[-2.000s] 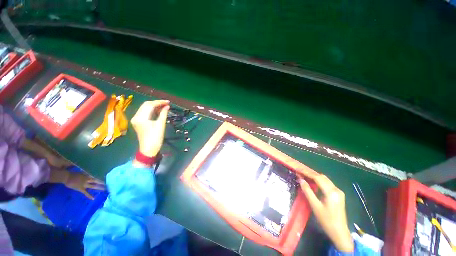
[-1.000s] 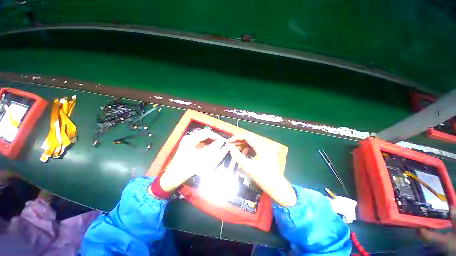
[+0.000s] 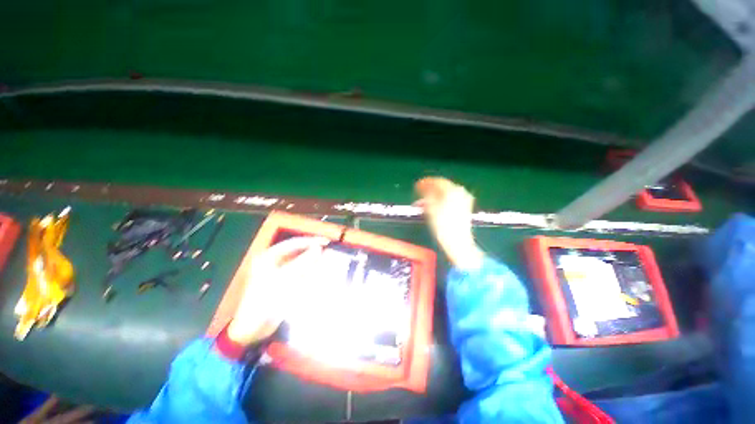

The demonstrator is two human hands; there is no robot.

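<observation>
The opened tablet lies in its red-orange tray, with strong white glare over its middle and left. My left hand is over the tablet's left part, fingertips near the upper left edge. Whether it holds anything is lost in glare. My right hand is raised beyond the tray's upper right corner, over the worn rail, fingers curled. Nothing clear shows in it. A tangled pile of black lead parts lies left of the tray.
Orange flex cables lie far left. A second tray with an opened tablet stands right, beside a person's blue sleeve. A pale post rises behind it. A red-handled tool is at the near edge. Another tray is farther back.
My right hand has left the tablet, where both hands met, and moved to the back right. My left hand stays over the tablet. The view has turned right.
</observation>
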